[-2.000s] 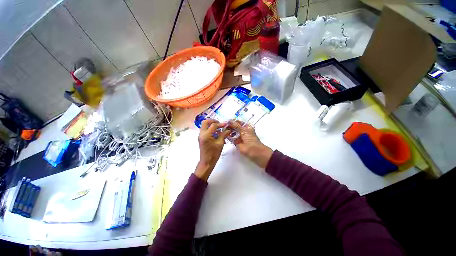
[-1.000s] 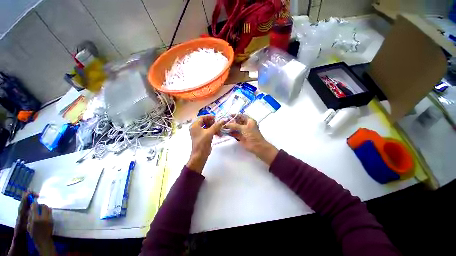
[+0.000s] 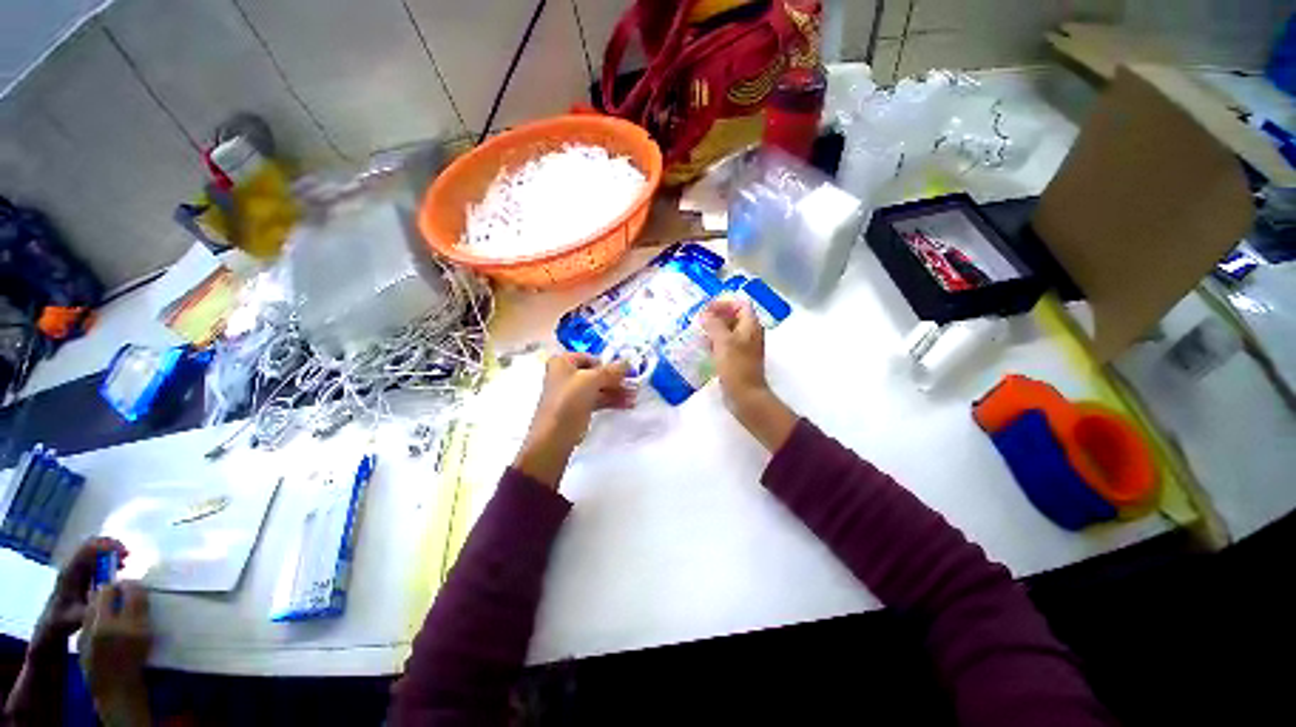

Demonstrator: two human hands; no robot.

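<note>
A small coiled white cable (image 3: 638,368) is at the fingertips of my left hand (image 3: 580,386). My right hand (image 3: 735,341) is apart from it, to the right, over the blue and white packages, fingertips pinched together; whether it holds something thin cannot be told. Flat blue and white retail packages (image 3: 647,304) lie in a loose stack just beyond my hands. A faint clear, shiny piece (image 3: 634,429) shows below the coil. A tangled heap of white cables (image 3: 373,364) lies to the left.
An orange basket (image 3: 557,267) of white strips stands behind. A clear bag (image 3: 790,227), black box (image 3: 952,257), white cylinder (image 3: 958,350) and orange-blue ring (image 3: 1069,452) are at right. At left are a package (image 3: 324,540) and another person's hands (image 3: 111,625) holding something blue.
My hands were together at the coil and are now apart. My right hand has moved up and right over the packages. The other person's hands have come into view at the lower left.
</note>
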